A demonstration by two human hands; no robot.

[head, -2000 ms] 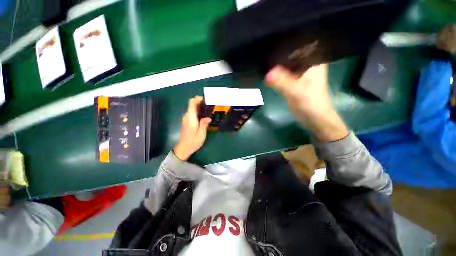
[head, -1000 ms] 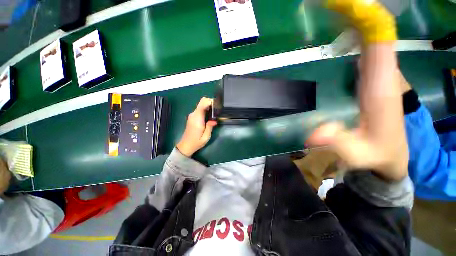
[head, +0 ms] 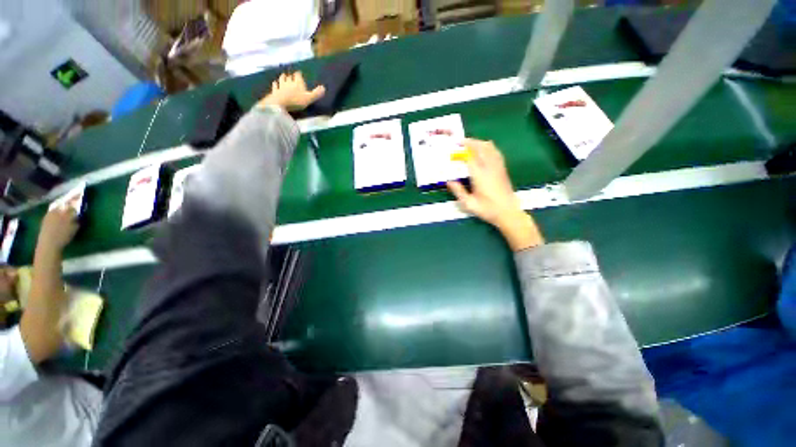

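Note:
My left hand [head: 292,92] reaches across the green belt, fingers spread, at the near left edge of a plain black box [head: 336,85] beyond the far rail. No closed grip shows. My right hand [head: 490,185], yellow covering on one finger, touches the right edge of a white-topped sleeved box [head: 438,148] on the belt; whether it grips the box is unclear. Another sleeved box [head: 379,155] lies just left of it. Dark edges of the sleeve stack [head: 284,288] show beside my left sleeve, which hides the rest.
A sleeved box [head: 576,120] lies right on the belt, partly behind a slanted metal upright [head: 668,100]. More sleeved boxes lie left, one under another person's hand [head: 58,227]. A black box [head: 215,120] stands beyond the far rail. The near rail [head: 375,223] crosses the view.
The view has tilted up and shows more beyond the belt. My left hand has left the box it held on the near worktop and reached far forward. My right hand is now at the belt.

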